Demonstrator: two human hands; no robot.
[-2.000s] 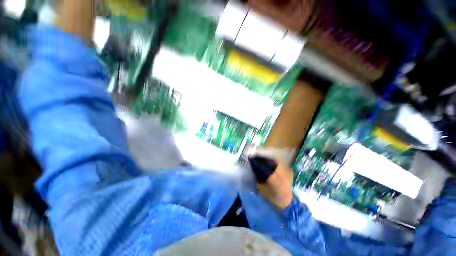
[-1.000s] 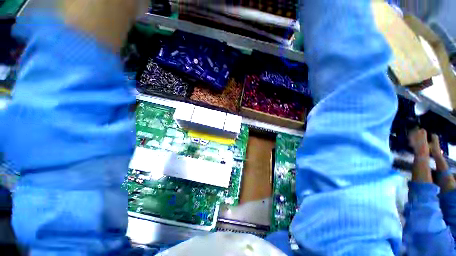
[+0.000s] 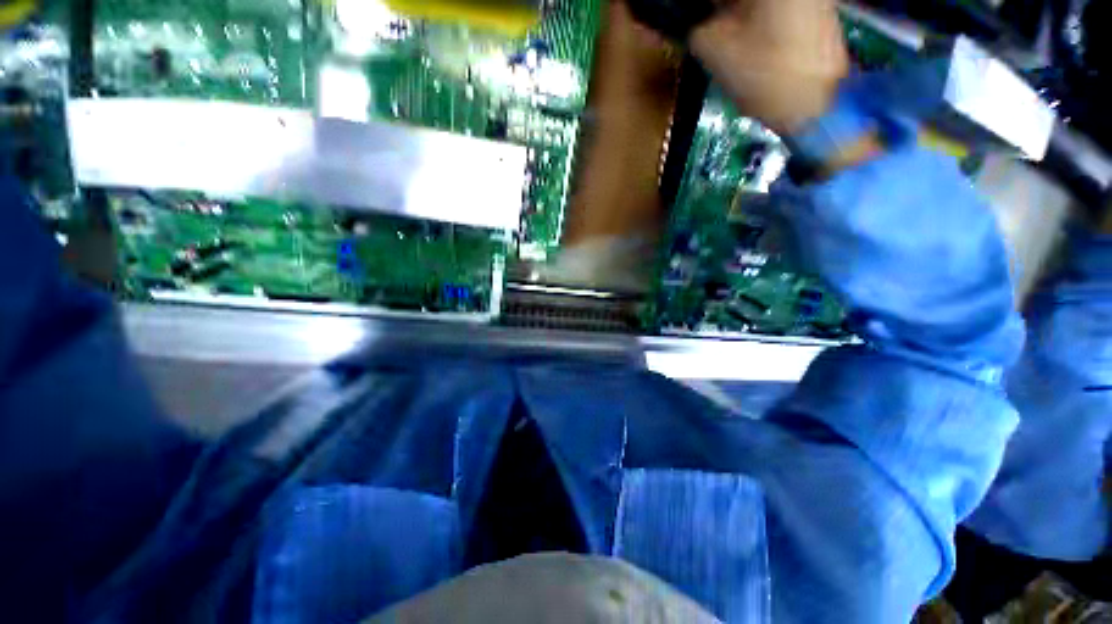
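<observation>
A large green circuit board [image 3: 232,250] lies in front of me on the line, a little left of the middle. A long flat white-silver heatsink [image 3: 293,165] lies across it. Small blue components [image 3: 348,258] stand near its near edge. My right hand [image 3: 774,61] is at the top, right of the middle, above the gap and the second board. It is blurred and its fingertips are dark and cut off by the top edge, so whether it holds anything is unclear. My left hand is out of the picture; only a dark blue sleeve shows at the left.
A second green board [image 3: 744,274] lies to the right, past a brown gap [image 3: 616,159]. A metal rail [image 3: 244,329] runs along the near edge, with a toothed chain [image 3: 573,308] in the gap. Another person's blue sleeve [image 3: 1067,402] is at the far right.
The view has tipped down, so the component bins are out of sight and my lap shows. My right hand has come into view at the top. My left arm has moved out to the left edge.
</observation>
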